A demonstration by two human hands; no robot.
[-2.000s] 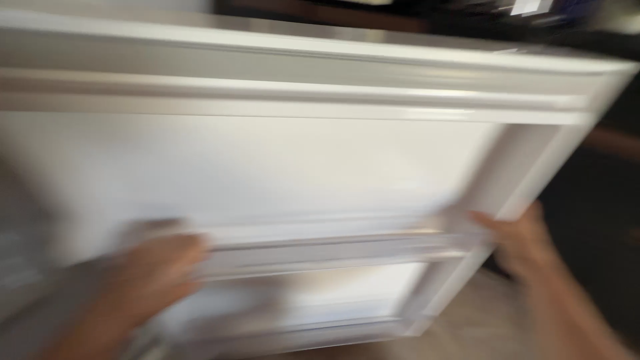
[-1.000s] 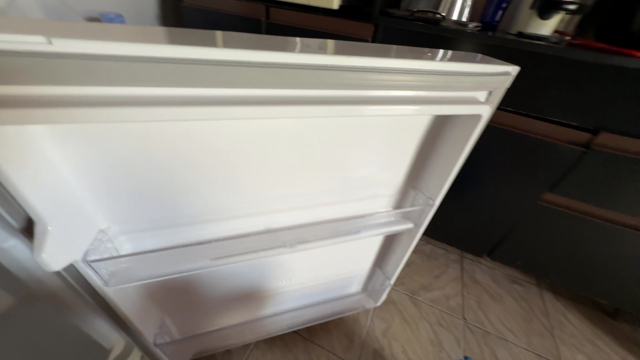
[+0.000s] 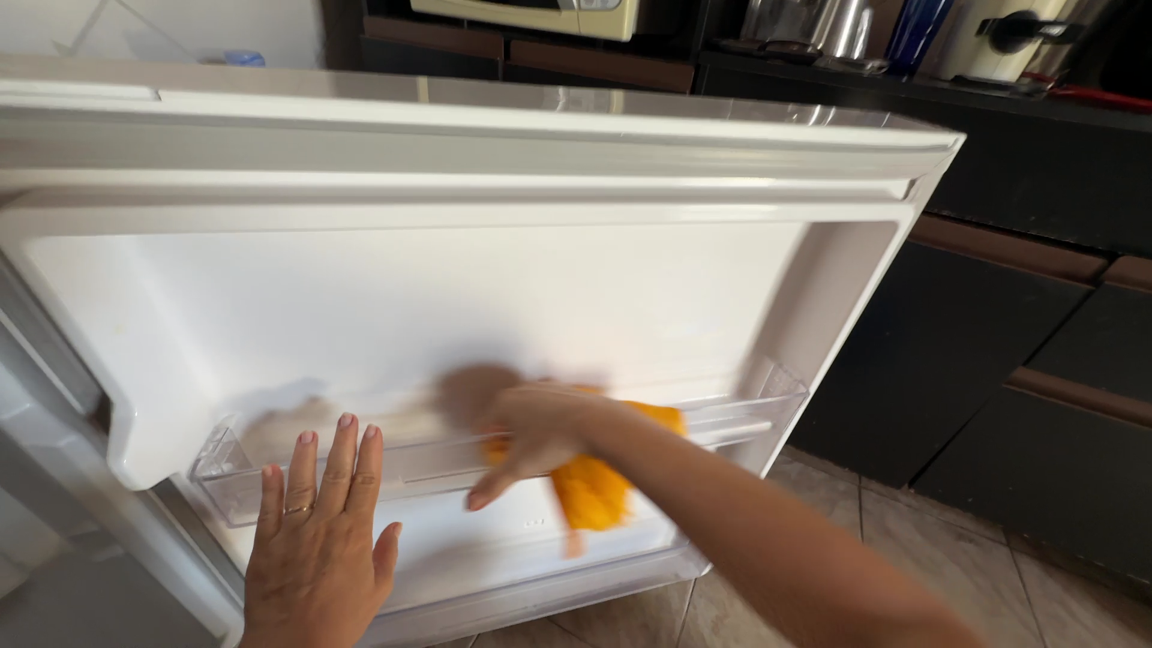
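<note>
My left hand (image 3: pixel 319 540), a ring on one finger, is spread in front of the left end of a clear plastic door shelf (image 3: pixel 432 463), with nothing in it. Blurred by motion, my right hand (image 3: pixel 540 432) reaches to the middle of that shelf, shut on an orange cloth (image 3: pixel 594 486) that hangs over the shelf's front. The shelf sits on the inner side of a white refrigerator door (image 3: pixel 504 297), which stands ajar. A lower clear shelf (image 3: pixel 540 589) runs below. Whether my left fingertips touch the upper shelf, I cannot tell.
Dark cabinets (image 3: pixel 981 360) with brown handle strips stand right of the door, over a tiled floor (image 3: pixel 819 504). Behind the door are a cream microwave oven (image 3: pixel 540 13), a blue container (image 3: pixel 918 36) and a cream appliance (image 3: pixel 990 45). The refrigerator body (image 3: pixel 81 468) is at left.
Both hands were on the door two seconds ago and out of view one second ago. Now they are back at the upper shelf, with the orange cloth in my right hand.
</note>
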